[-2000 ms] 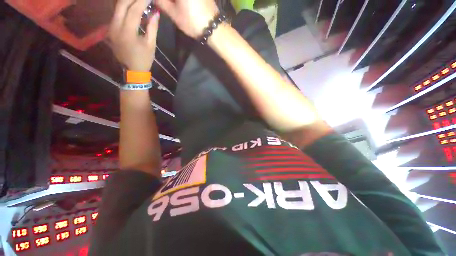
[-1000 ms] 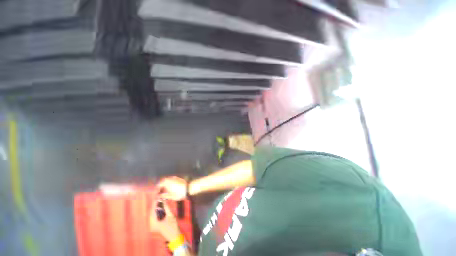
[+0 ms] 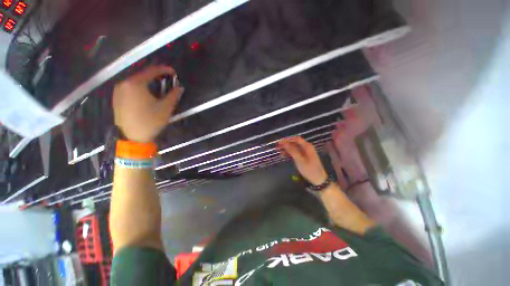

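Observation:
My left hand, with an orange wristband, is raised at the front edge of a black rack shelf. A small dark device with pale, shiny parts is between its thumb and fingers. My right hand, with a dark bead bracelet, is lower and to the right, beside the white edges of lower shelves. Its fingers are slightly bent and no object shows in it. Small red lights glow on the shelf behind my left hand.
More white-edged shelves run below. Red crates stand on the floor at lower left. Part of a red object shows beside my shirt. Red digital readouts are at top left. A pale wall with a grey pipe is at right.
The view has swung from the red tray to the rack shelves. My hands, earlier together above the tray, are now apart, with my left hand up at a shelf edge.

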